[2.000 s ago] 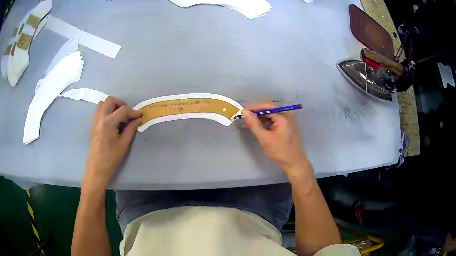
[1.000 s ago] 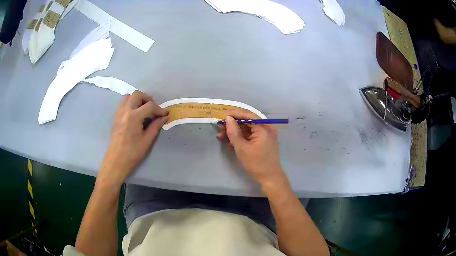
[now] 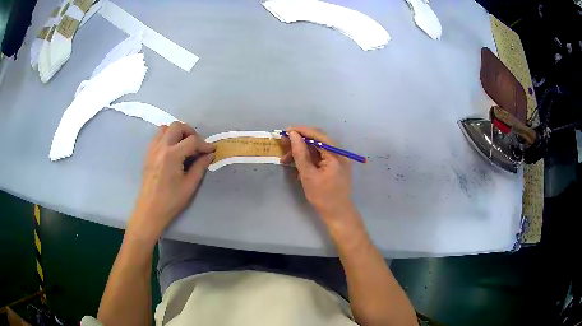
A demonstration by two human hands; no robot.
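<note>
A tan curved card template lies on a white curved piece, whose border shows above and below it. My left hand is at the left end, with its fingertips pressing on the template's end. My right hand holds a blue pencil, its tip at the template's upper edge near the middle. The right hand covers the right part of the template and the white piece. Whether the left fingers pinch or only press cannot be told.
Stacked white curved pieces and a straight white strip lie left. White pieces with tan patches are upper left. More white curved pieces lie at the far side. An iron and a brown pad are right.
The view has shifted right since the first frame. The pencil tip went from the template's right end to its lower edge, then up to its upper edge. The left hand stayed at the left end.
</note>
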